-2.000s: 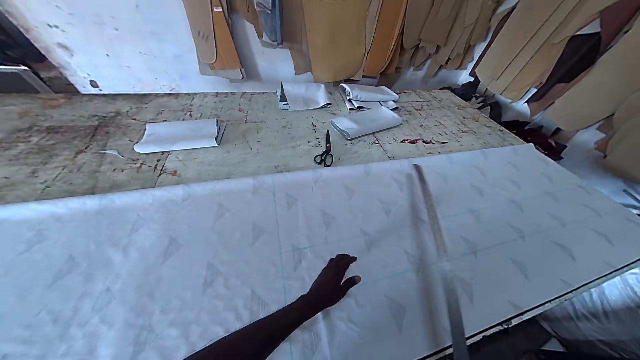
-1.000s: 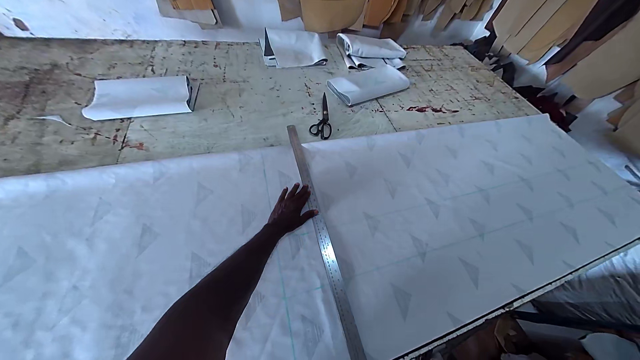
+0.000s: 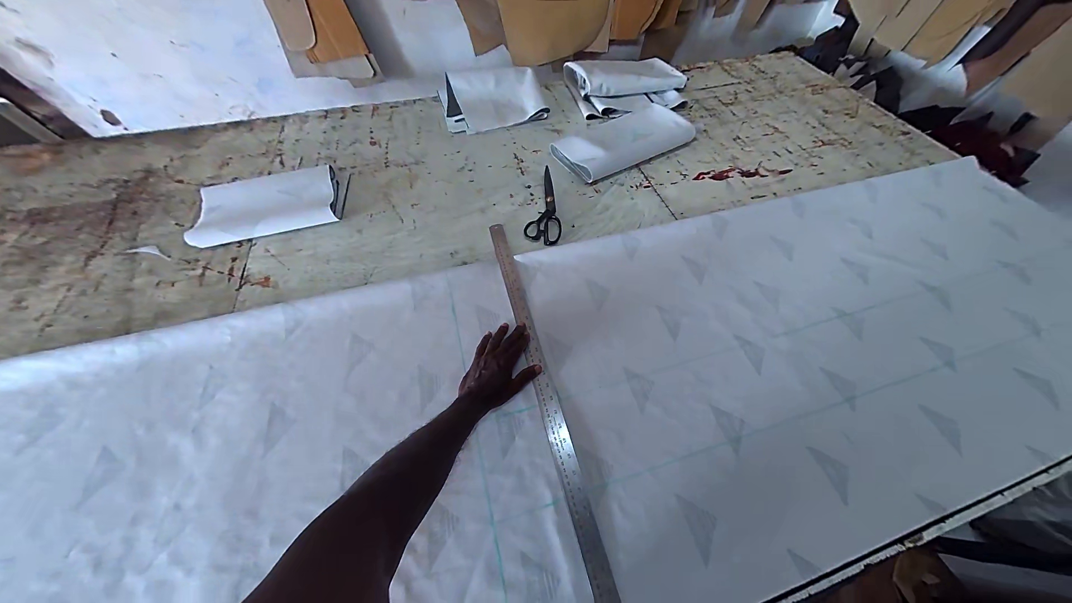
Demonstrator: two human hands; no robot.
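Observation:
My left hand point(image 3: 500, 366) lies palm down with fingers spread. Its fingertips and thumb rest on a long steel ruler point(image 3: 557, 431). The ruler slants over a white sheet with printed grey triangles point(image 3: 720, 335), its far end sticking out past the sheet's back edge. Thin green lines run along and across the sheet, one of them just left of the ruler. Black-handled scissors point(image 3: 546, 219) lie on the table beyond that edge, blades pointing away. My right hand is not in view.
Folded white pieces lie on the stained table point(image 3: 402, 193): one at the left point(image 3: 266, 205), several at the back point(image 3: 624, 142). Brown pattern pieces point(image 3: 557, 29) hang on the wall behind. Dark scraps point(image 3: 976, 146) lie beyond the table's right corner.
The ruler has moved left across the sheet, from right of the scissors to left of them. My left hand, earlier apart from the ruler, now touches it. The view has shifted.

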